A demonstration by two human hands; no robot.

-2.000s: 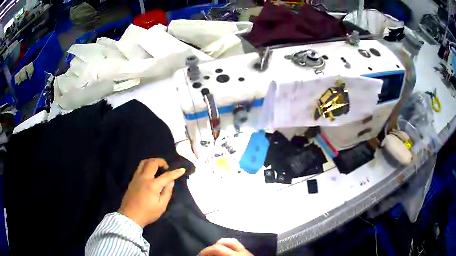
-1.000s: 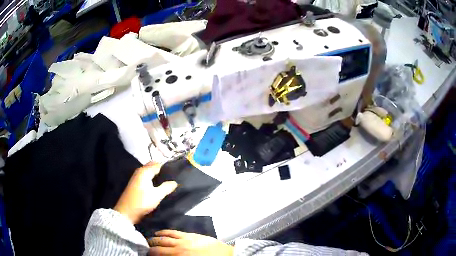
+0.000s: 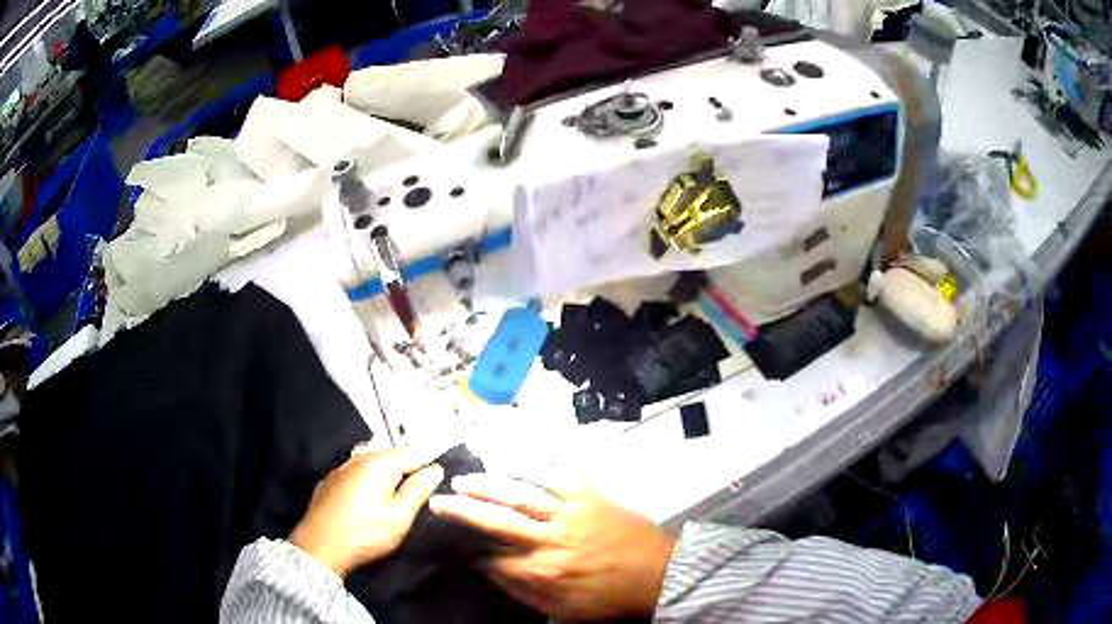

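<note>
The black garment panel (image 3: 159,427) lies left of the needle area and runs under both hands toward the front edge. My left hand (image 3: 366,506) pinches the cloth's edge between thumb and fingers. My right hand (image 3: 567,549) lies on the same cloth beside it, fingertips close to the left thumb, holding the cloth. A small dark corner of cloth (image 3: 459,463) shows between the hands. The white sewing machine (image 3: 610,159) stands behind, its needle area (image 3: 421,354) free of the panel. The blue plate (image 3: 509,355) is right of the needle.
Black labels (image 3: 646,354) are piled under the machine arm; one label (image 3: 695,419) lies apart. A paper sheet with a gold piece (image 3: 696,210) hangs on the arm. Cream cut pieces (image 3: 220,195) and maroon cloth (image 3: 585,49) lie behind. A pale pad (image 3: 921,305) and yellow snips (image 3: 1022,177) are right.
The cloth corner beside the needle has been drawn back toward me and gathered. My right hand has moved up and right to meet my left hand at the cloth's edge.
</note>
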